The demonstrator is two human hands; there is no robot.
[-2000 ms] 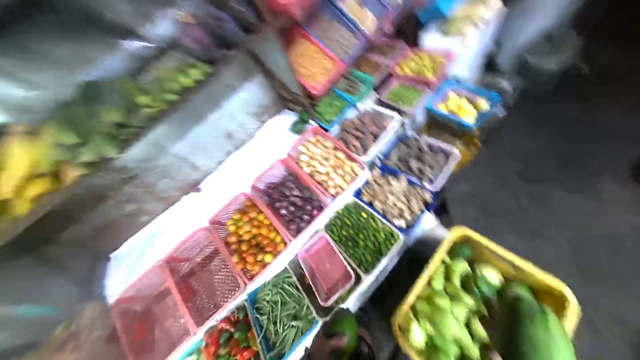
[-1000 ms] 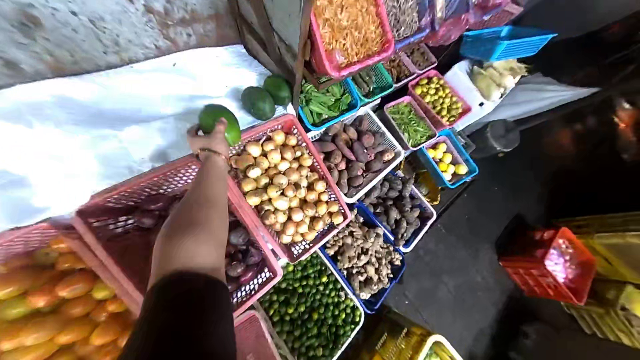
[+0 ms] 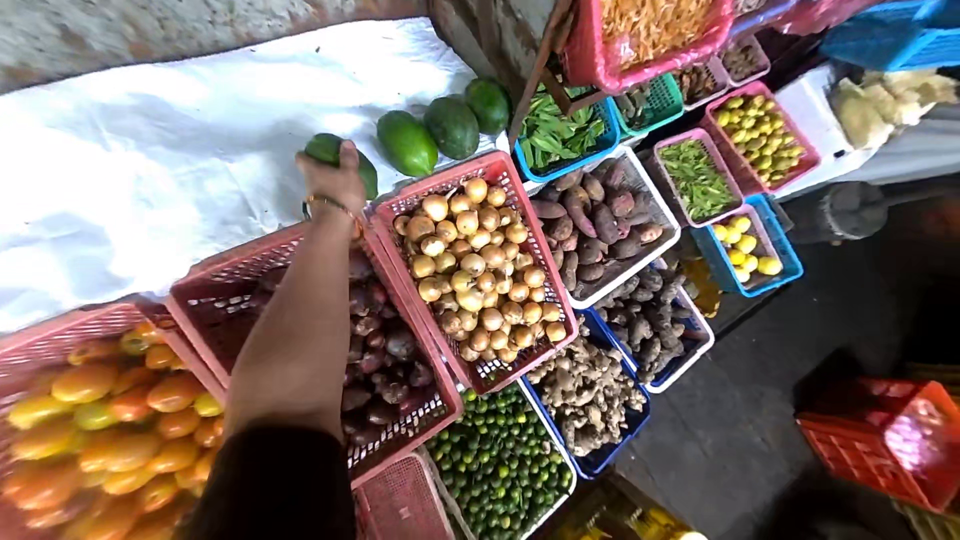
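Observation:
My left hand, with a bracelet at the wrist, reaches over the baskets and grips an oval green fruit above the white cloth. To its right, three similar green fruits lie in a row on the cloth. Just below them is a pink plastic basket of small onions. My forearm crosses a basket of dark purple produce, hiding part of it. My right hand is out of view.
Orange and yellow tomatoes fill a basket at lower left. Sweet potatoes, ginger and small green citrus fruits stand in baskets to the right. A wooden post rises behind. A red crate stands on the floor.
Three green fruits now lie in the row, where two lay one second ago beside the one in my left hand. My left hand still holds a green fruit, left of the row.

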